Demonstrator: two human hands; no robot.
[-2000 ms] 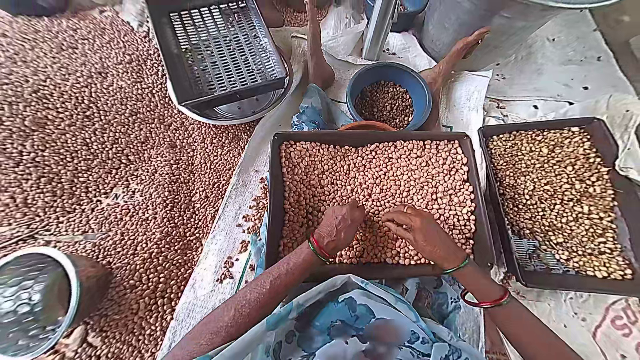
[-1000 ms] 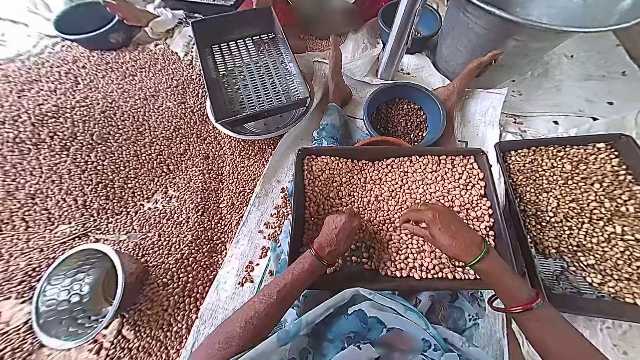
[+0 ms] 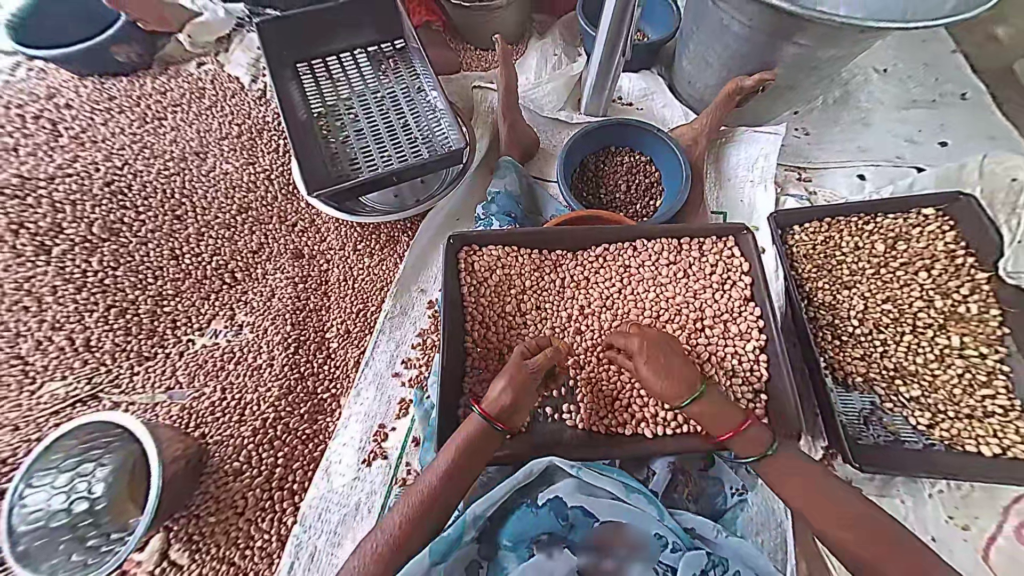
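Observation:
A dark slotted tray (image 3: 596,234) holds a layer of pinkish-brown nuts or seeds (image 3: 680,280) and lies across my lap. Over its left part is my left hand (image 3: 528,376), thumb and forefinger pinched together; whether something small is between them cannot be told. My right hand (image 3: 656,364) rests on the nuts right of it, palm down, fingers bent and partly hidden. Bits of the slotted bottom show beside my left hand. Beyond the tray, a blue bowl (image 3: 567,178) holds darker brown pieces, with an orange rim (image 3: 590,218) just in front of it.
At right lies a second tray (image 3: 888,206) of yellowish-brown pieces. A large heap of nuts (image 3: 192,240) spreads at left, with a metal pot (image 3: 152,472) tipped on it. An empty slotted tray (image 3: 376,112) sits on a round metal plate (image 3: 384,210). A metal tub (image 3: 736,48) stands behind.
My left hand has moved away from the near edge of the tray since a second ago, and its thumb and forefinger now show pinched. My right hand stays over the nuts.

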